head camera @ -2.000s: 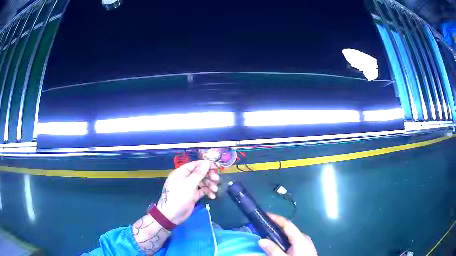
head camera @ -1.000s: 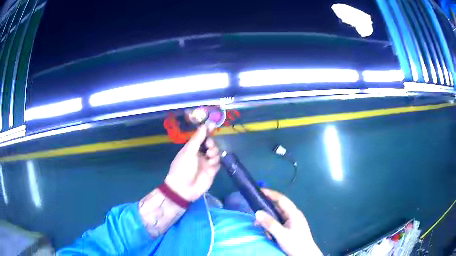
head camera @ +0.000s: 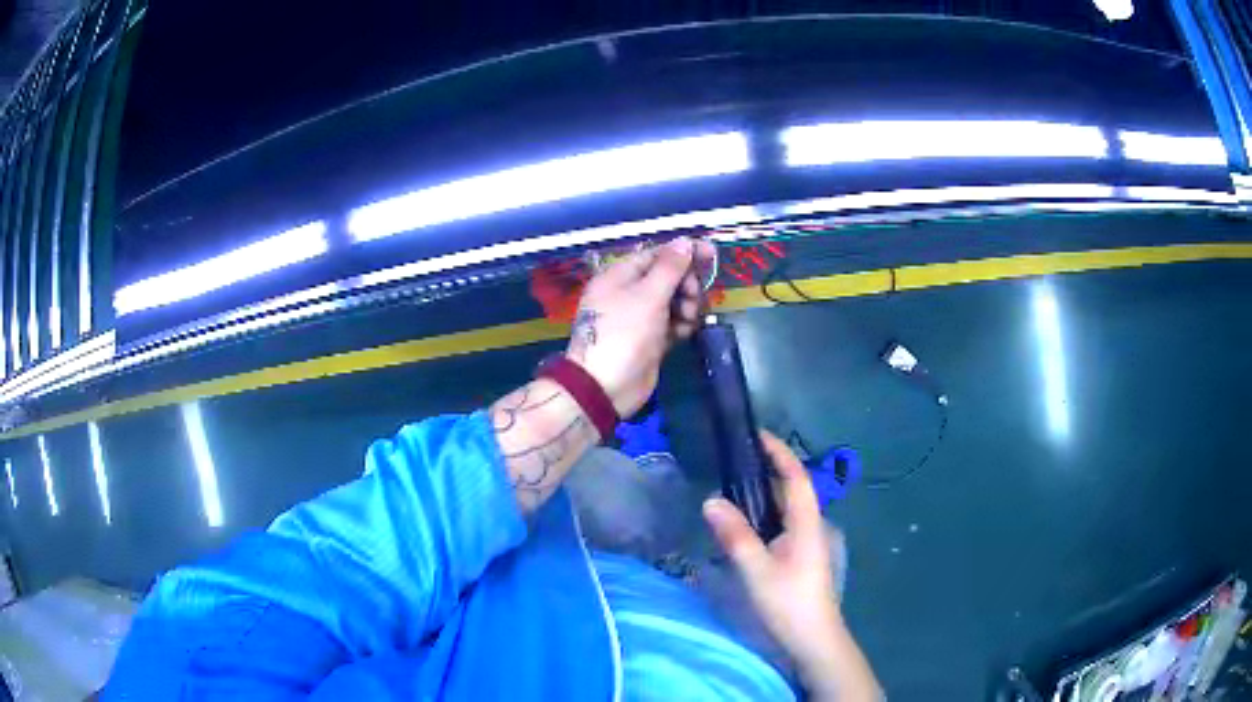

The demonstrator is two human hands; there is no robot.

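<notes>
The large glossy black display panel (head camera: 549, 96) lies flat in front of me, with ceiling lights reflected in it. Its silvery near edge trim (head camera: 453, 261) runs across the view. My left hand (head camera: 643, 322), with a dark red wristband, is at the near edge with its fingertips pinched together; whatever is between them is too small to tell. My right hand (head camera: 790, 549) is closed around the lower part of the black electric screwdriver (head camera: 735, 425). The screwdriver's tip points up toward the panel edge, just below my left fingers.
An orange-red coiled hose (head camera: 556, 289) shows under the panel edge, behind my left hand. A power cord with a pale connector (head camera: 899, 358) lies on the green floor. A parts cart (head camera: 1167, 658) is at the lower right. Rollers (head camera: 62, 206) stand at the far left.
The view has swung down and to the left, so the panel sits higher. My left hand has moved up to the panel's near edge. The screwdriver is now more upright. The parts cart has come into view.
</notes>
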